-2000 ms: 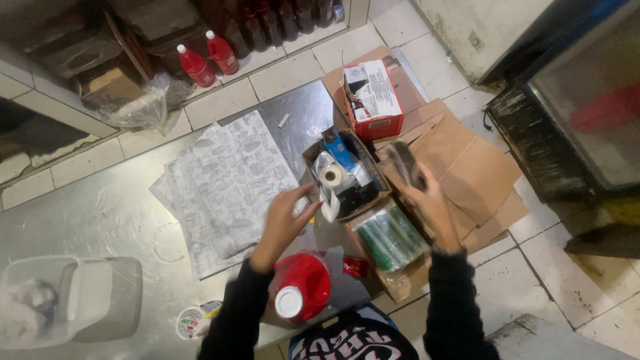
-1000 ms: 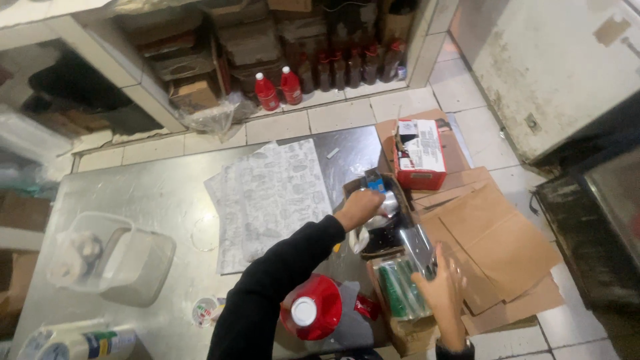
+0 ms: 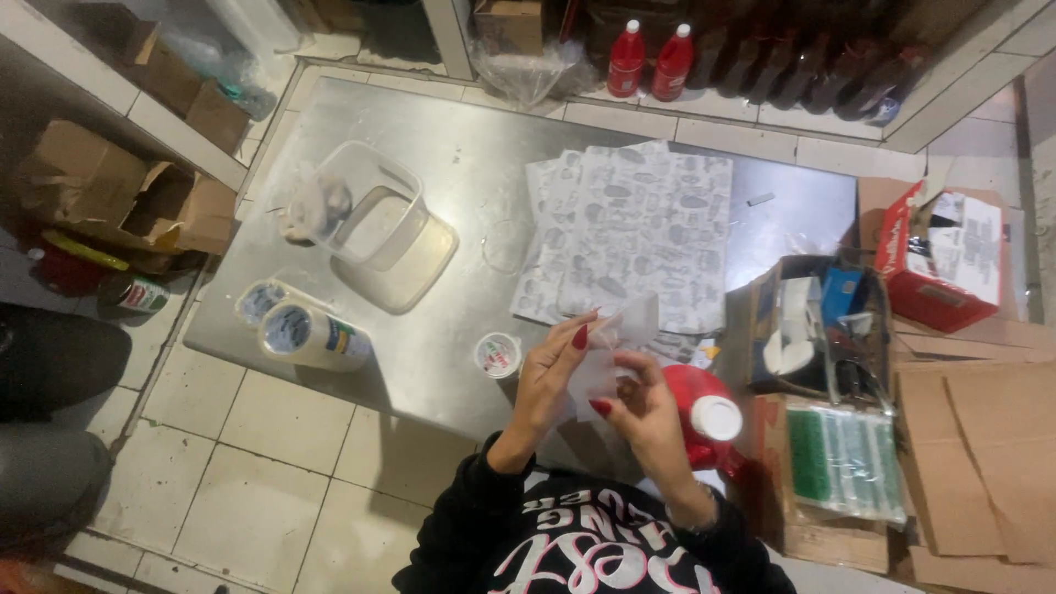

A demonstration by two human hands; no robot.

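Both my hands hold a thin translucent plastic bag or film [image 3: 631, 323] in front of my chest. My left hand [image 3: 544, 375] pinches its left side near the top, and my right hand [image 3: 652, 404] has fingers curled on its lower right. Just beyond lie patterned paper sheets [image 3: 648, 223] on the steel table. A red jug with a white cap [image 3: 697, 388] stands beside my right hand. A small round lidded tub [image 3: 498, 355] sits left of my left hand. To the right is an open box of mixed items [image 3: 792, 330].
A clear plastic container [image 3: 396, 235] and rolls of tape [image 3: 318, 334] stand on the table's left. At right are a red carton [image 3: 940, 256], green-and-clear packs [image 3: 841, 462] and flat cardboard [image 3: 965, 445]. Red bottles [image 3: 627, 62] line a shelf beyond. A person's dark-clothed legs show at far left.
My hands have moved from the open box to in front of my chest and now hold the translucent film. The dark object in my right hand is no longer there. The view has swung left.
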